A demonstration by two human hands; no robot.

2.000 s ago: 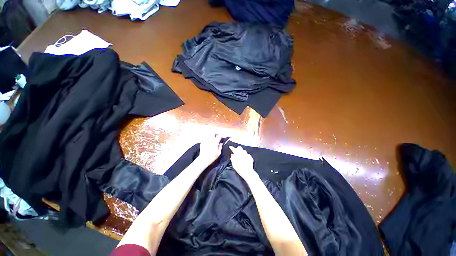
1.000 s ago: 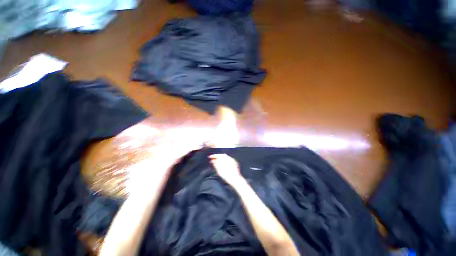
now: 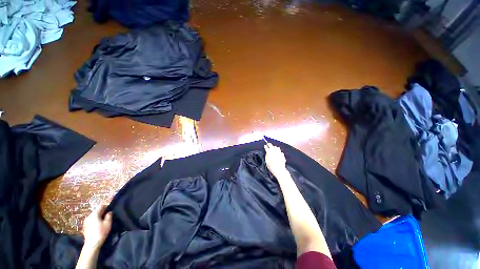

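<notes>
A black garment [image 3: 210, 210] lies spread in front of me, its shiny wrinkled lining up and a matte black border along its far edge. A tiny white label [image 3: 225, 169] shows near that edge. My right hand [image 3: 275, 157] is at the pointed corner of the far edge, with the cloth at its fingertips; a small thing may stick out there, too small to tell. My left hand [image 3: 98, 227] is at the garment's left edge, fingers curled beside the cloth; whether it grips the cloth is unclear.
A stack of lined black garments [image 3: 142, 73] lies beyond the work. Black garments [image 3: 18, 184] lie at left, pale ones [image 3: 29, 31] far left, navy ones [image 3: 139, 10] at the back. At right are a dark garment [image 3: 379, 142], grey-blue cloth [image 3: 434, 139] and a blue object [image 3: 393, 246].
The view has turned right. My hands, close together before, are now wide apart: the left at the garment's left edge, the right at the far corner. The blue object shows more fully.
</notes>
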